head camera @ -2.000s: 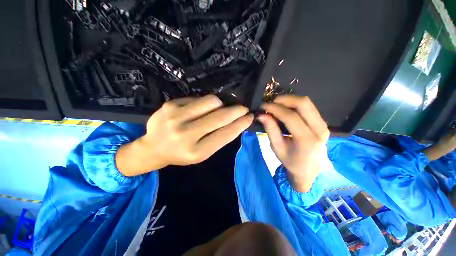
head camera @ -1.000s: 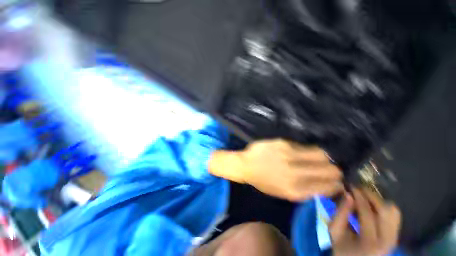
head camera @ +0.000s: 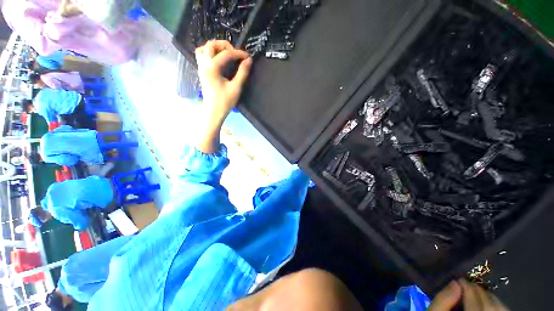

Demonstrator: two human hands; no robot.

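My left hand (head camera: pixel 222 76) is over the tray's near edge at the upper left, thumb and finger curled together, beside black parts laid in rows (head camera: pixel 276 48); whether it holds a part cannot be told. My right hand (head camera: pixel 468 299) is cut off by the bottom edge at the lower right, fingers close together, just below a small pile of brass-coloured pins (head camera: pixel 480 270); what it holds is not visible. A jumbled heap of black plastic parts (head camera: pixel 425 146) fills the large section of the black divided tray (head camera: pixel 358 97).
A further heap of black parts (head camera: pixel 212 21) lies in the far end section. Low divider walls separate the sections. At the left, several people in blue smocks (head camera: pixel 73 140) and one in pink (head camera: pixel 73 30) sit or stand near blue stools (head camera: pixel 133 185). My knee or skin shows at the bottom centre.
The view has swung left along the tray. My hands, together beside the pins before, are now far apart: the left has moved to the rows, the right stays by the pins.
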